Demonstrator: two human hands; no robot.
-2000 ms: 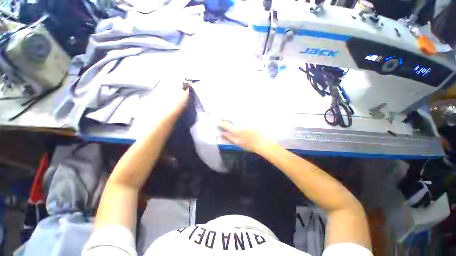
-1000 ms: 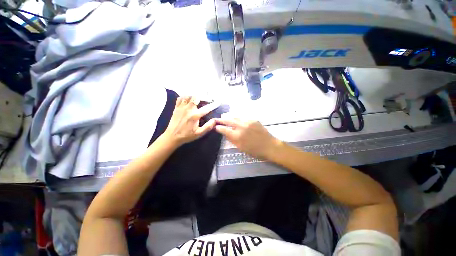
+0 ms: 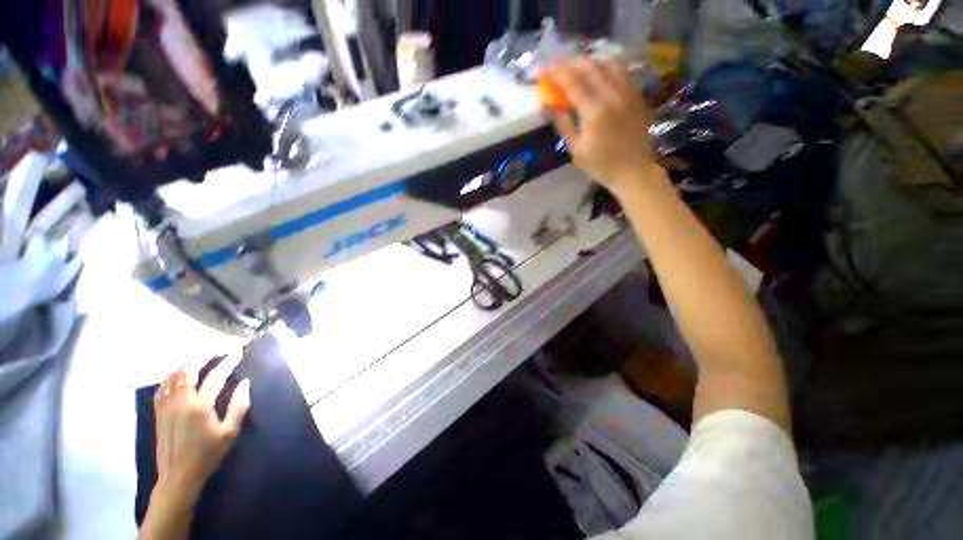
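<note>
A black panel (image 3: 277, 454) lies on the machine table with its far end under the presser foot and needle (image 3: 259, 329). My left hand (image 3: 201, 417) lies flat on it with fingers spread, just in front of the needle. My right hand (image 3: 604, 118) is raised at the right end of the white JACK sewing machine (image 3: 364, 211), with its fingers at an orange item (image 3: 552, 91) on top. The fingers are blurred, and I cannot tell whether they grip it.
Black-handled scissors (image 3: 494, 283) lie right of the needle, beside a dark tangle. Grey pieces (image 3: 34, 348) are heaped at the left. The table-edge ruler (image 3: 422, 392) runs along the front. A phone-like screen stands behind the machine head. Grey cloth (image 3: 612, 448) hangs below the table.
The view has turned to the right. My right hand has left the black panel and moved up to the orange item. My left hand stays on the black panel, whose end is now at the needle.
</note>
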